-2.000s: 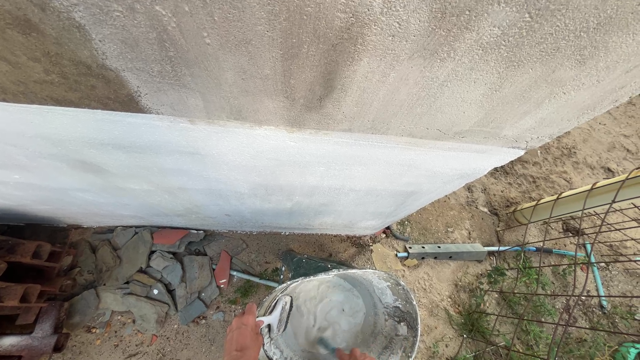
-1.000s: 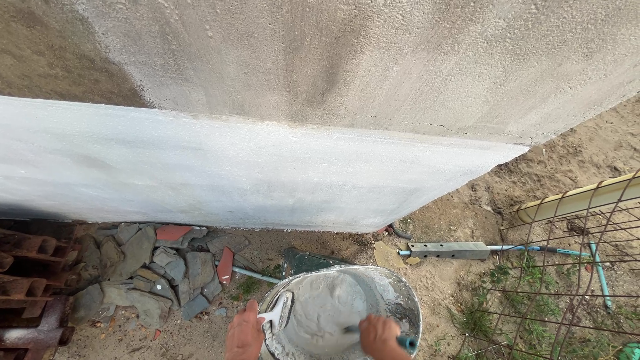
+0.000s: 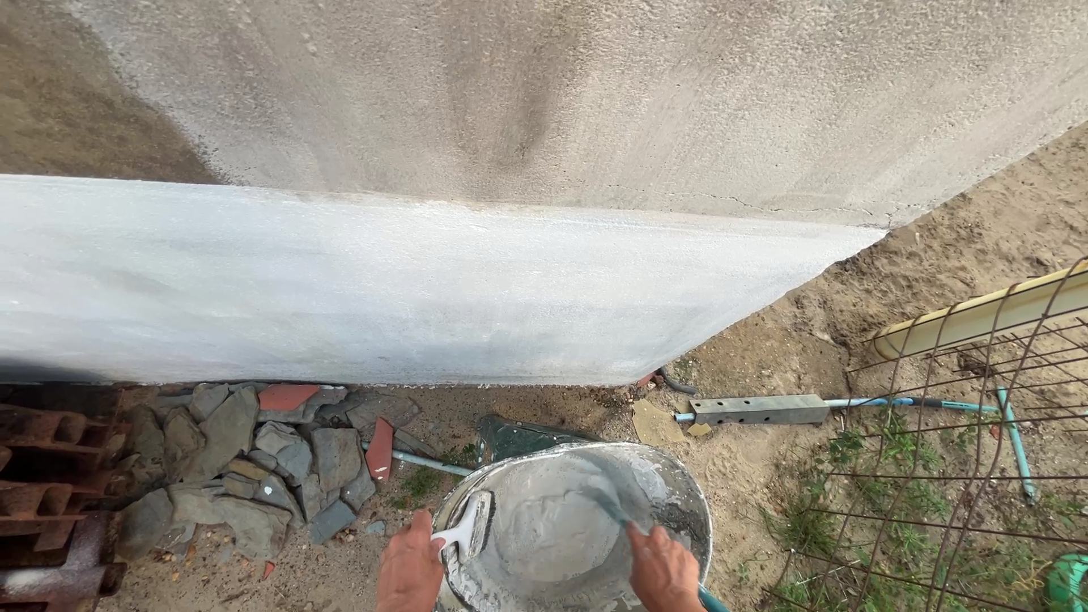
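A round bucket (image 3: 699, 501) of wet grey-white mix (image 3: 552, 527) stands below the wall. My left hand (image 3: 410, 563) is closed at the bucket's left rim, on the white handle of a wide brush (image 3: 469, 525); the brush head lies against the inner wall. On the right, my right hand (image 3: 663, 568) grips a teal-handled stirring tool (image 3: 712, 600) that slants into the mix; its lower end is blurred or sunk in the mix. The wall's lower band (image 3: 382, 280) is coated white, while its upper part (image 3: 637, 102) is rough, stained grey-beige render.
Broken slate pieces (image 3: 229, 425) and rusty-red hollow blocks (image 3: 51, 476) lie at the left. A dark green object (image 3: 518, 438) sits behind the bucket. On the right are a perforated metal bar (image 3: 761, 410), blue pipe (image 3: 1016, 442), rusty wire mesh (image 3: 901, 476) and a cream pipe (image 3: 977, 319).
My right hand has moved from the bucket's lower edge, low in the oldest frame, to its right side. The stirring tool's angle has changed. My left hand stays at the left rim with the brush.
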